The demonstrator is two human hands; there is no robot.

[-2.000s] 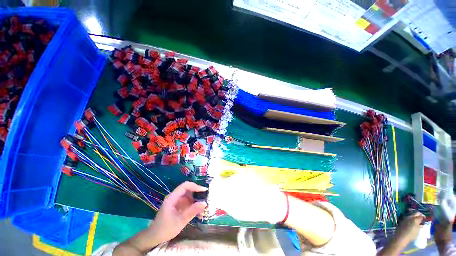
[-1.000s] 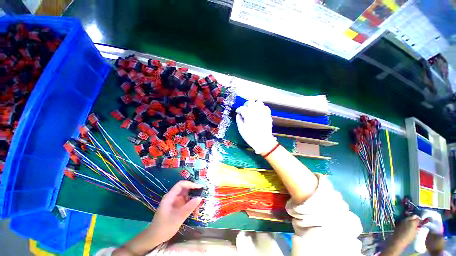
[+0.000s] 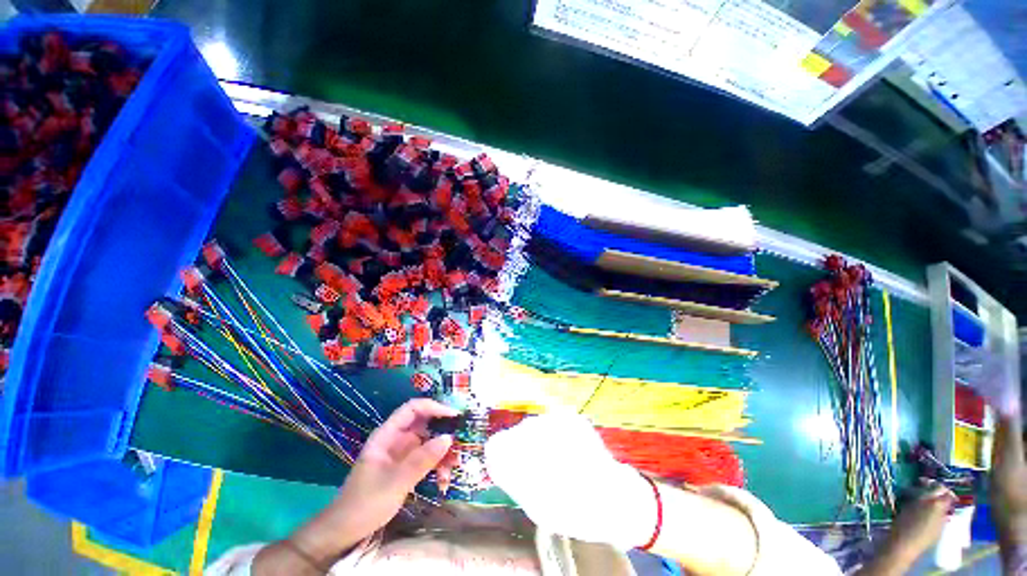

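My left hand [image 3: 392, 464], bare, holds a small black connector housing [image 3: 447, 425] between thumb and fingers at the bench's near edge. My right hand [image 3: 557, 467], in a white glove, is just right of the housing, over the near ends of the red wires [image 3: 681, 457]. It is overexposed, so its fingertips and anything in them cannot be made out. Yellow wires [image 3: 664, 399], green wires [image 3: 631, 358], blue wires [image 3: 676, 254] and white wires [image 3: 664, 209] lie beyond. A pile of loose red and black housings [image 3: 394, 225] lies left of the wire ends.
A large blue bin [image 3: 124, 242] of housings stands left, a small blue bin [image 3: 124, 501] below it. Part-wired harnesses [image 3: 265, 366] fan out beside it. A harness bundle [image 3: 853, 383] and a compartment tray [image 3: 971, 371] lie right. Another person's hands [image 3: 923, 520] show at lower right.
My gloved right hand has moved from the far blue wires back toward me, beside the housing. My left hand still holds the housing in about the same place.
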